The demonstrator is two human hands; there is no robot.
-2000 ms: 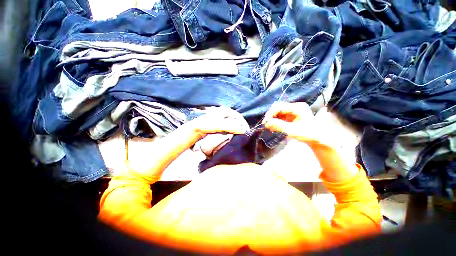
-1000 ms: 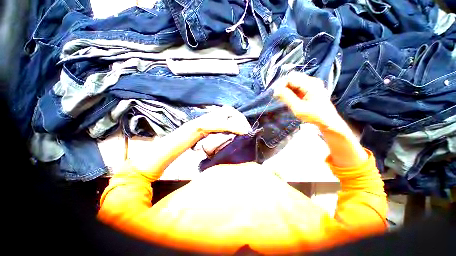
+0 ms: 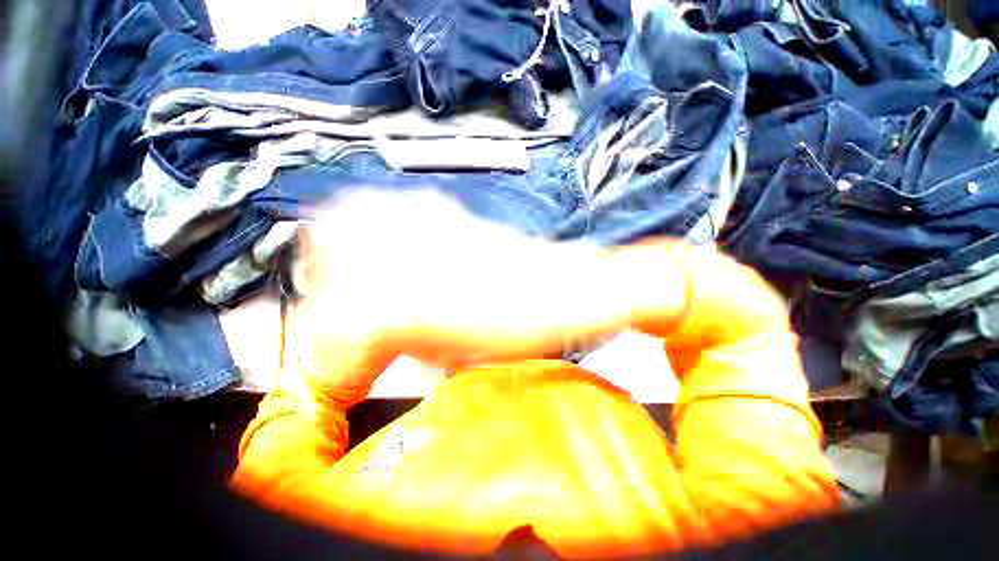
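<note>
My right arm reaches across to the left, low over the work. My right hand [image 3: 383, 247] is a bright, blurred shape above the left part of the table edge; its fingers cannot be made out. My left hand merges with it in the glare, with only the wrist side [image 3: 334, 340] showing below. What either hand holds cannot be seen. The dark navy piece is almost wholly hidden behind the right forearm. No needle or thread can be made out.
Blue denim garments [image 3: 679, 142] with grey-white reverse sides lie heaped behind the hands. A darker denim garment with shiny buttons [image 3: 908, 187] lies at the right. A white knotted cord [image 3: 537, 49] shows at top centre. The white table edge [image 3: 630, 367] is near my body.
My right hand was raised at right of centre, pulling a thread; it has swung left over my left hand. The beige-grey cloth and the navy piece are now covered. The view has shifted slightly.
</note>
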